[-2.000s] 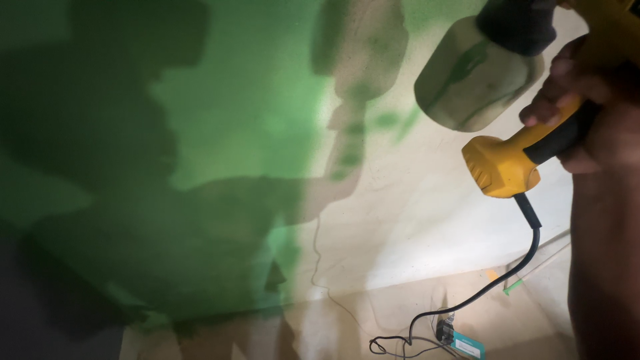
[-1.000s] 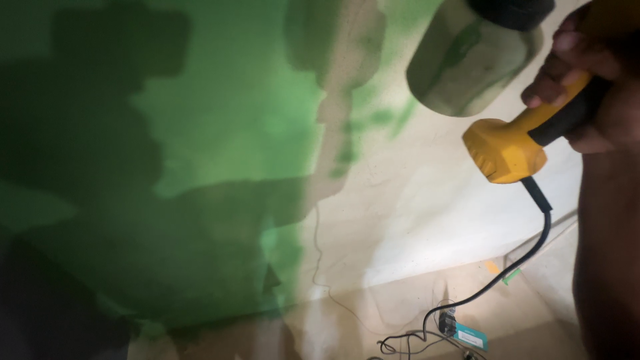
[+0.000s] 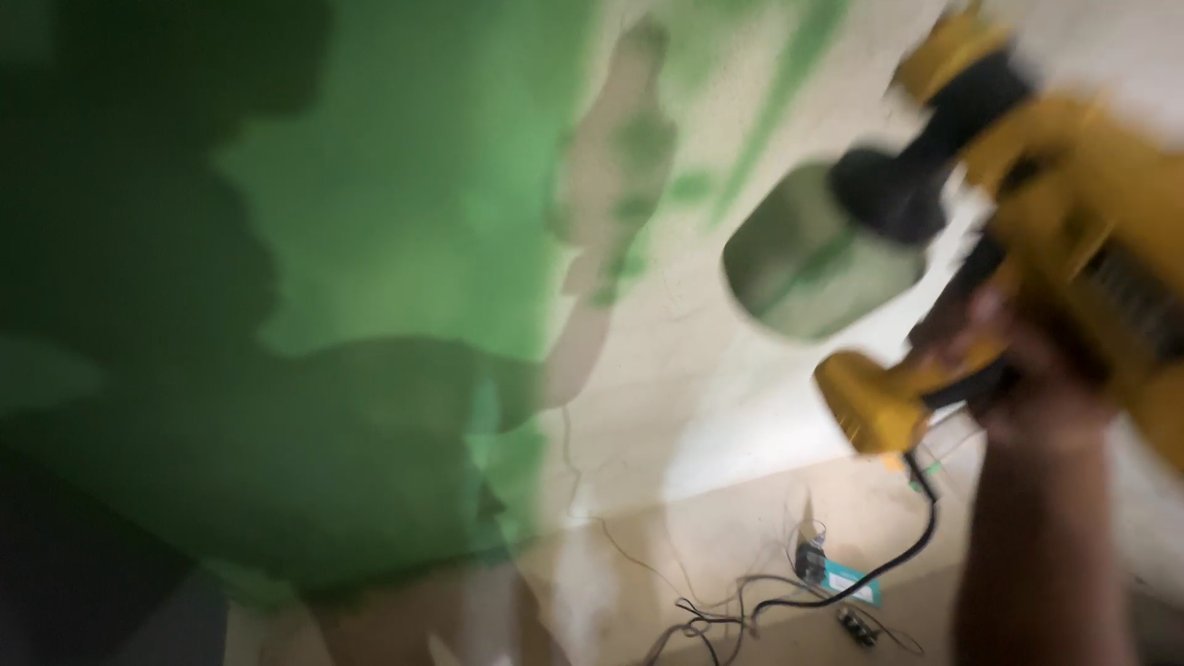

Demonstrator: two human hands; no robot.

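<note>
My right hand (image 3: pixel 1036 370) is wrapped around the handle of a yellow and black electric paint sprayer (image 3: pixel 1064 185), blurred at the right. Below its black nozzle part hangs a translucent paint cup (image 3: pixel 823 254) with green residue inside. A black power cord (image 3: pixel 925 546) runs from the handle's base down to the floor. The wall (image 3: pixel 416 250) is green on the left and pale on the right, with green patches and streaks on the pale part. Shadows of a person and the raised sprayer fall across it. My left hand is out of view.
Tangled cable (image 3: pixel 740 610) lies on the floor near the wall's foot. Beside it are a small black object (image 3: pixel 809 560), a teal and white packet (image 3: pixel 851 583) and another small dark item (image 3: pixel 857 626). A dark area fills the lower left corner.
More of the sprayer, with its yellow front and body, has come into view at the right. The shadow of the sprayer on the wall has changed shape.
</note>
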